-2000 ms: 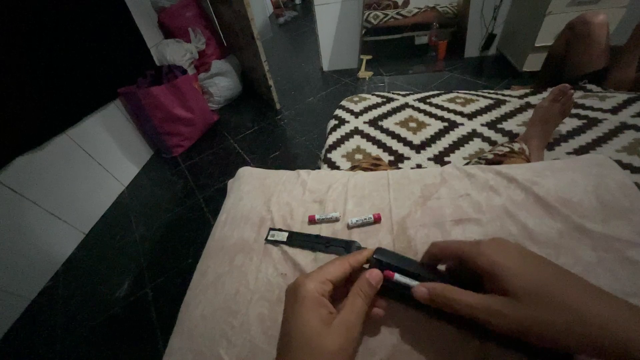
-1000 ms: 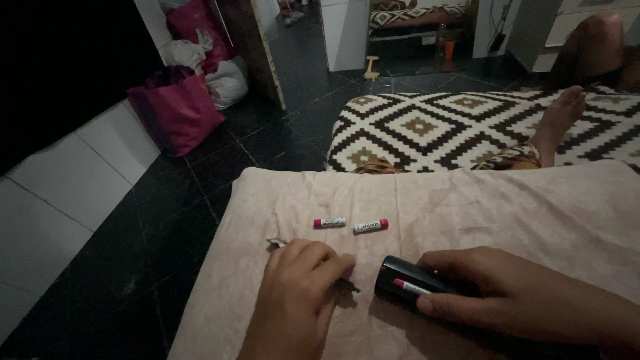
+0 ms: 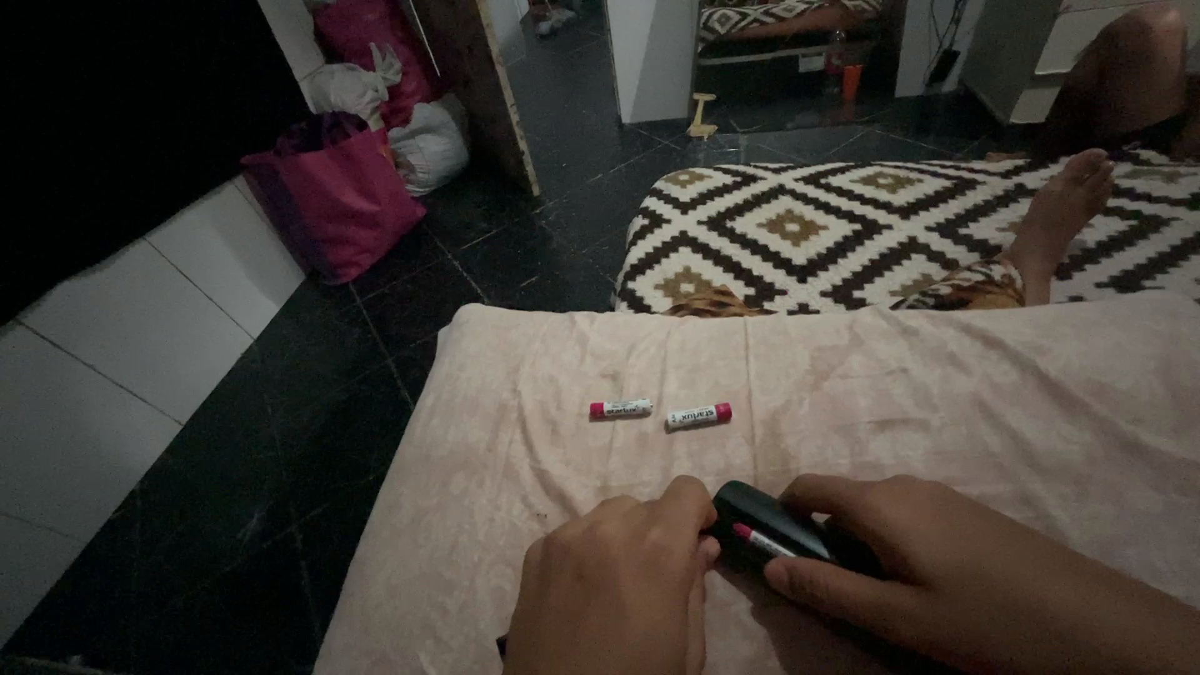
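My right hand [image 3: 872, 553] is closed around a black handheld device [image 3: 773, 520], its thumb beside a battery with a pink end [image 3: 761, 541] seated in the open compartment. At the device's near left end are the fingertips of my left hand [image 3: 614, 581], back of the hand up. A dark piece, probably the long black cover, pokes out at the lower left of that hand; the rest of it is hidden. Two loose white batteries with pink ends, the left one [image 3: 621, 410] and the right one [image 3: 698, 416], lie on the pink cloth just beyond my hands.
A pale pink cloth [image 3: 525, 375] covers the surface under my hands. Beyond it, another person's bare foot [image 3: 1059, 211] rests on a patterned blanket [image 3: 834, 234]. A pink bag [image 3: 352, 206] and white plastic bags [image 3: 431, 145] stand on the dark tiled floor at left.
The long black cover lay on the cloth left of the device two seconds ago; my left hand went over it and picked it up. That hand has since moved right to the device.
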